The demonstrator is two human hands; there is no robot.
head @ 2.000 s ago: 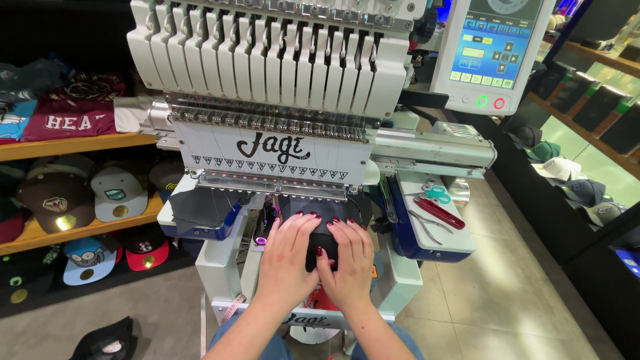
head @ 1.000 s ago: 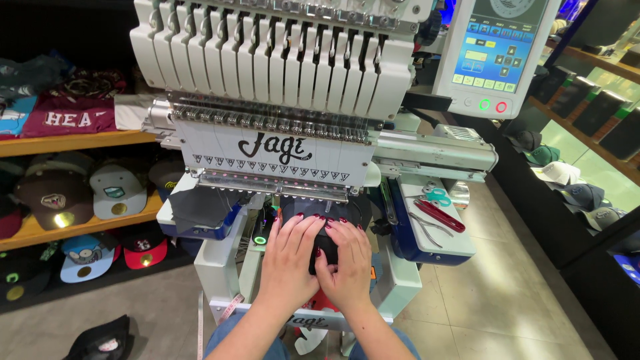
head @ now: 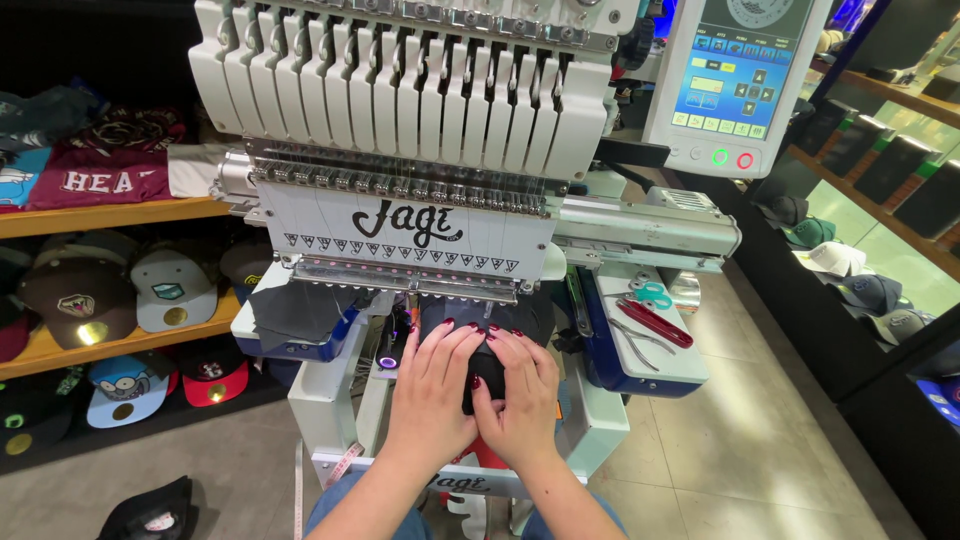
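A multi-needle embroidery machine [head: 409, 240] fills the middle of the view. Under its needle row sits a black cap [head: 486, 375], most of it hidden by my hands. My left hand [head: 436, 382] lies over the cap's left side, fingers spread and pointing toward the needles. On the right side rests my right hand [head: 517, 390], its thumb bent in near the middle of the cap. Both hands press on the cap from above; whether the fingers grip it is not clear. Dark sheet material [head: 300, 311] lies on the machine's left side table.
The right side table [head: 675, 367] holds a red-handled tool [head: 654, 324], metal tweezers or pliers [head: 634, 343] and turquoise-handled scissors [head: 652, 295]. A control screen [head: 739, 75] stands at upper right. Caps [head: 79, 292] fill shelves at left; another black cap [head: 150, 514] is low at left. A measuring tape [head: 346, 461] hangs by the frame.
Both hands stay on the black cap, with only slight shifts of the fingers. The small ring light left of the cap has changed from green to purple since one second ago.
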